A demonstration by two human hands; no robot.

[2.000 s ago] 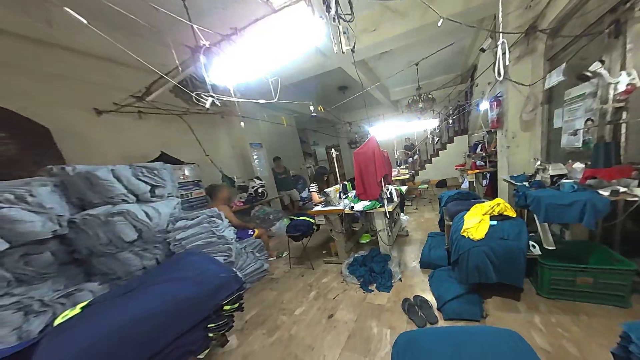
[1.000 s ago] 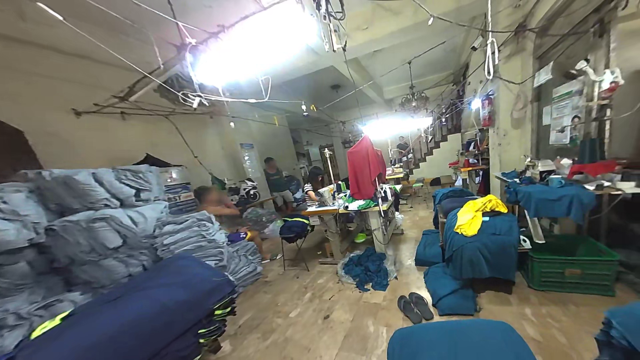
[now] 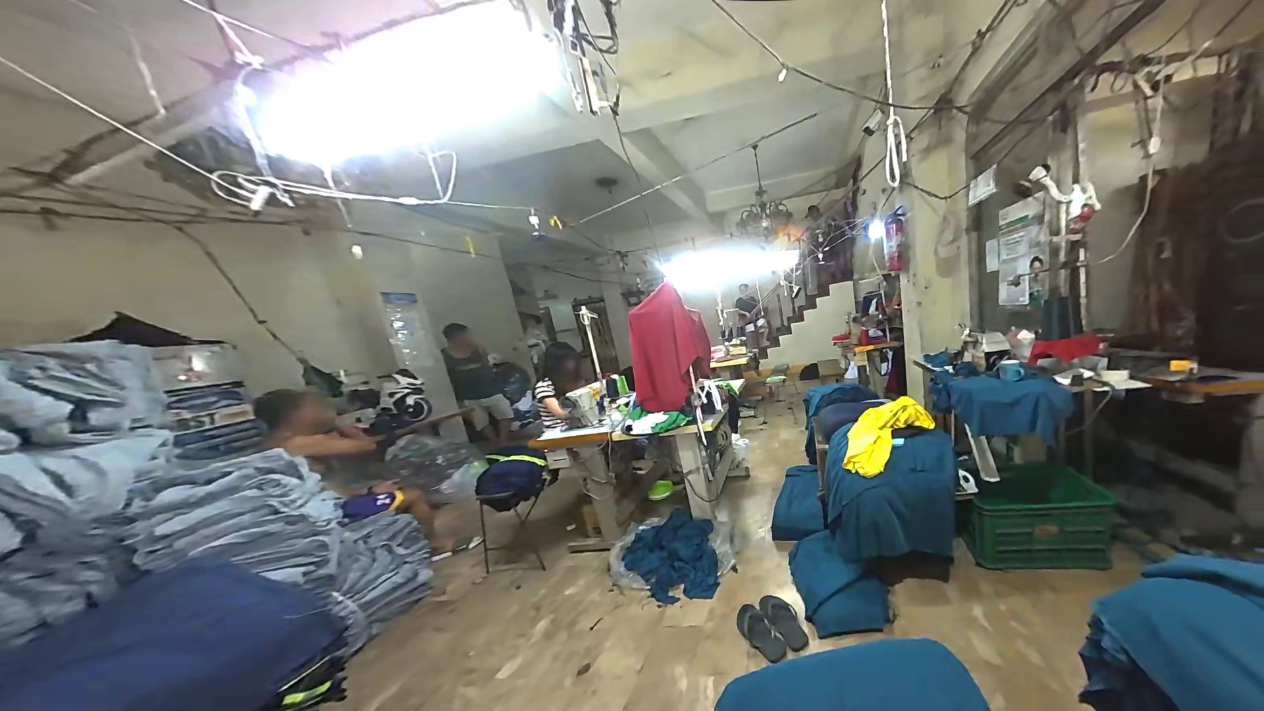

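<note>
Neither my left hand nor my right hand shows in the head view. Nearest the camera at the lower left lies a pile of navy blue cloth (image 3: 168, 637) with bright yellow-green edging. A teal cloth bundle (image 3: 854, 681) is at the bottom edge, right of the middle, and a teal cloth stack (image 3: 1180, 627) fills the lower right corner. Beyond them, yellow cloth (image 3: 882, 434) rests on top of a tall teal fabric pile (image 3: 889, 504). Stacks of grey cloth (image 3: 232, 509) line the left side.
A pair of dark slippers (image 3: 772, 628) lies on the wooden floor. A green plastic crate (image 3: 1042, 518) stands at the right. Teal cloth (image 3: 671, 555) lies in clear plastic beside a sewing table (image 3: 583, 434), where a person sits. Other people are at the left and farther back.
The view has turned to the right, bringing more of the teal stack at the lower right into sight. The person standing at the back left is more upright than one second ago.
</note>
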